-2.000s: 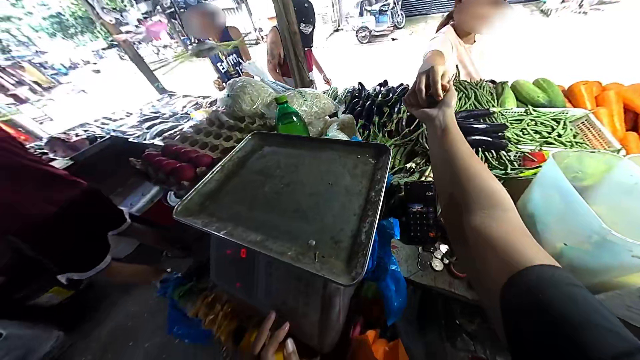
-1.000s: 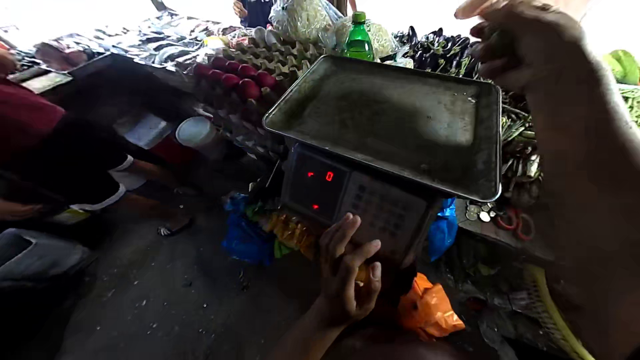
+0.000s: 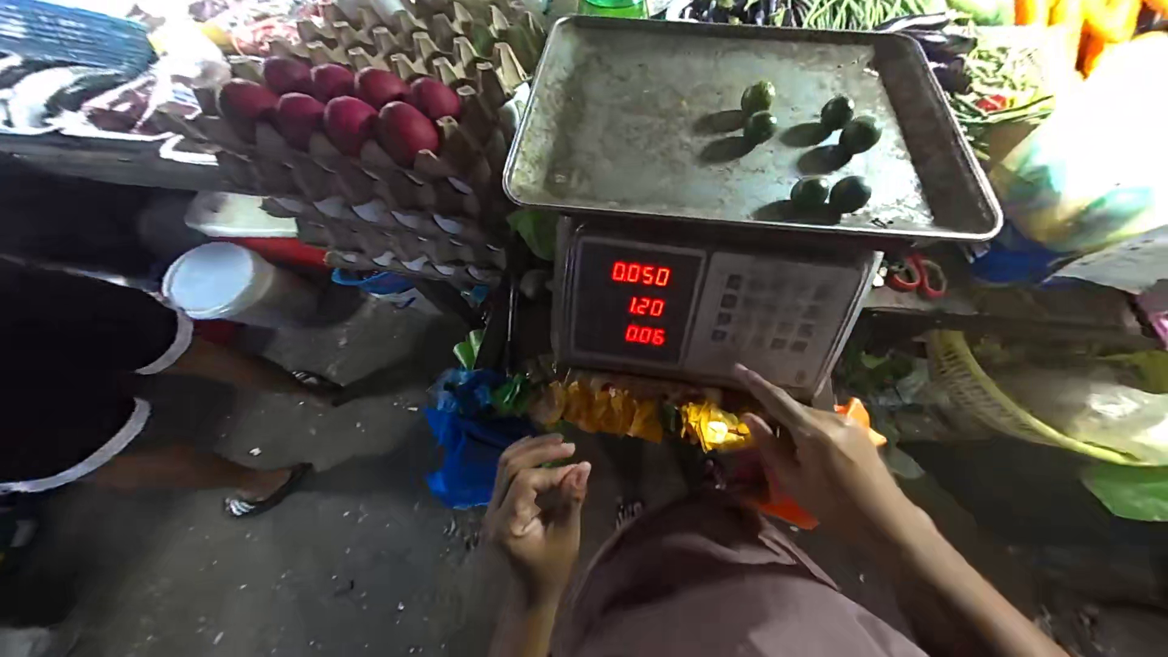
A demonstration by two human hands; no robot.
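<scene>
A digital weighing scale (image 3: pixel 712 310) stands in front of me, its red display lit, with a metal tray (image 3: pixel 630 119) on top. Several small green citrus fruits (image 3: pixel 860 134) lie on the tray's right half. My left hand (image 3: pixel 538 511) is raised below the scale's left side, fingers curled with a gap between thumb and fingertips, and holds nothing that I can see. At the scale's lower front edge is my right hand (image 3: pixel 812 447), index finger extended toward the keypad panel (image 3: pixel 766 315); whether it touches is unclear. No object shows in it.
Red eggs (image 3: pixel 408 130) sit on stacked cardboard egg trays (image 3: pixel 383 214) at the left. A white bucket (image 3: pixel 219 283) and a person's legs (image 3: pixel 173 470) are farther left. Red-handled scissors (image 3: pixel 917 274) and a yellow basket (image 3: pixel 1013 401) are at the right. A blue plastic bag (image 3: pixel 465 456) hangs below the scale.
Green fruits now lie on the tray, which was bare before. The display has changed from zero. My right hand has come down from above the tray to the scale's front. The view has shifted.
</scene>
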